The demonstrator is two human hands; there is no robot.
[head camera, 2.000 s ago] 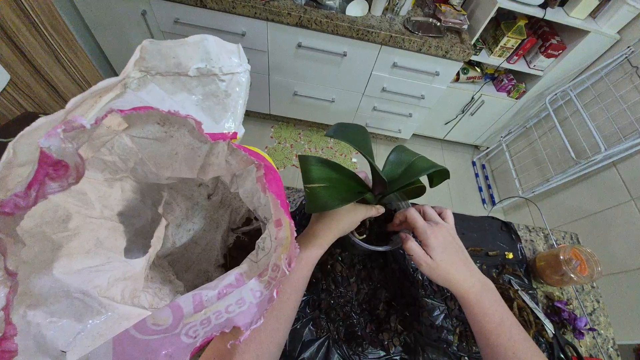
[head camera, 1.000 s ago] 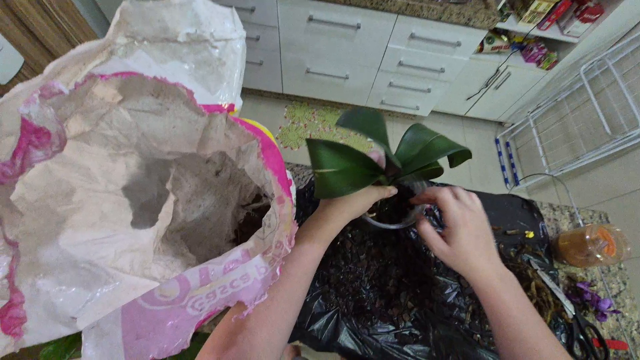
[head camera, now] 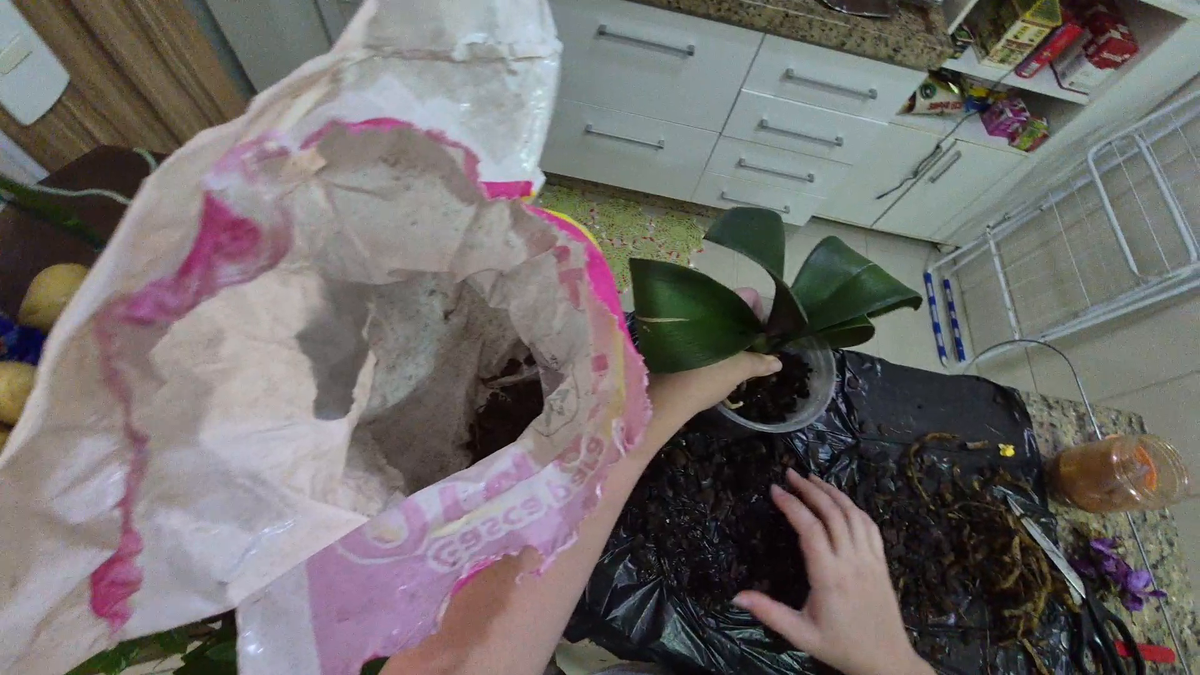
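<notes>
My left hand [head camera: 727, 375] holds the base of a broad-leaved orchid plant [head camera: 698, 314] at the rim of a clear plastic pot [head camera: 817, 398], which has dark bark mix inside. Below the pot, my right hand [head camera: 839, 562] is over loose dark bark [head camera: 712, 525] spread on a black plastic bag [head camera: 647, 600]; its fingers are apart and nothing shows in them. A large torn paper sack [head camera: 253, 403], pink at its edge, stands open at the left with some dark material deep inside. It hides part of my left forearm.
Dry cut roots [head camera: 1012, 562], scissors [head camera: 1055, 553] and purple flowers [head camera: 1120, 572] lie at the right. An orange-brown jar [head camera: 1116, 473] rests on the granite counter [head camera: 1148, 534]. Beyond are a white drying rack [head camera: 1059, 253], white drawers [head camera: 787, 131] and a green patterned mat [head camera: 619, 225].
My right hand has left the pot's rim and moved down to the loose bark. My left hand remains at the plant's base.
</notes>
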